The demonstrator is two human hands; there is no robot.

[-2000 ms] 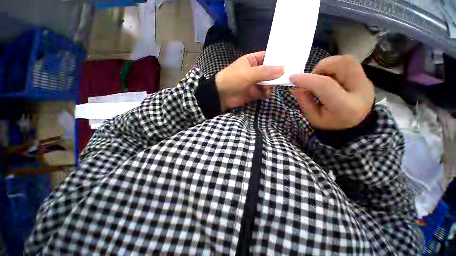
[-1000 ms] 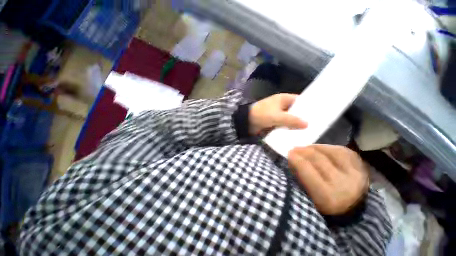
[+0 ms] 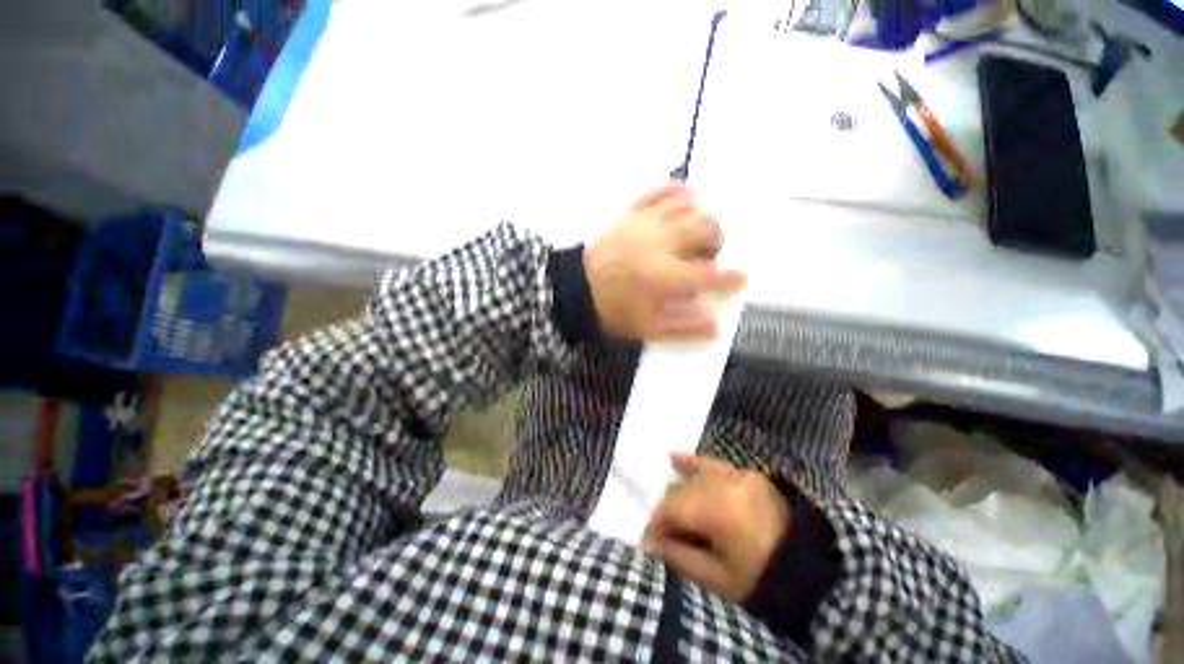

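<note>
A narrow white fabric strip [image 3: 669, 405] hangs over the front edge of the white machine table [image 3: 429, 143] and runs down to my lap. My left hand [image 3: 660, 266] lies on its upper part at the table edge, fingers bent over it. My right hand [image 3: 718, 521] is lower, at the strip's near end, with thumb and fingers on its right side; it is slightly blurred. The strip's upper end is hidden by my left hand or blends with the table.
Orange and blue thread snips [image 3: 930, 140] and a black smartphone [image 3: 1035, 156] lie on the table at right. A thin dark line [image 3: 703, 94] runs back from my left hand. A blue crate [image 3: 175, 301] stands at left. Crumpled white pieces [image 3: 1000, 519] lie below the table at right.
The view has swung up to the table. The strip, earlier held up before my body by both hands, now slopes down from the table edge. My left hand has moved up along it, away from my right.
</note>
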